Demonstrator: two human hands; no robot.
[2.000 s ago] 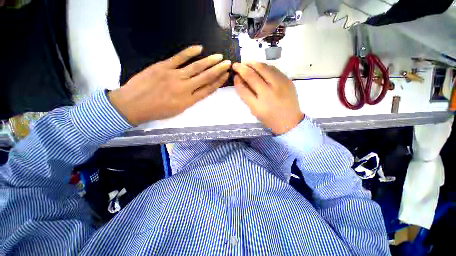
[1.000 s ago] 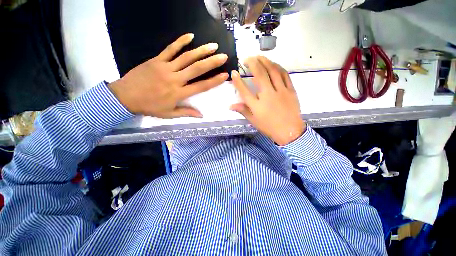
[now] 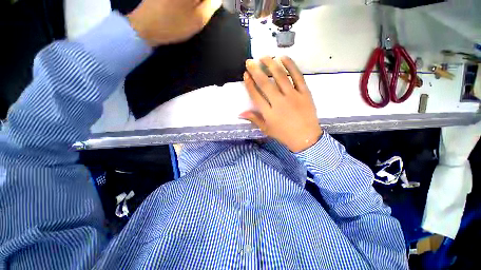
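Note:
A black fabric piece (image 3: 184,68) lies on the white table, left of and below the sewing machine's needle area (image 3: 246,11) at top centre. My left hand (image 3: 171,20) is at the top edge over the fabric's upper part, blurred; its fingertips are partly hidden, and whether it grips the fabric cannot be told. My right hand (image 3: 282,100) rests flat on the table to the right of the fabric, fingers apart, holding nothing. Its index fingertip is near the fabric's right edge.
Red-handled scissors (image 3: 387,76) lie to the right, blades pointing away. Small brass-coloured tools (image 3: 442,71) lie beyond them. Dark cloth (image 3: 26,52) is at the far left. The grey front edge (image 3: 211,133) crosses below my hands. A white knotted cloth (image 3: 451,184) hangs at right.
My left hand has moved up and away from the fabric's lower edge to the top of the view. The fabric's lower left corner now shows nearer the front edge. My right hand has moved little since one second ago.

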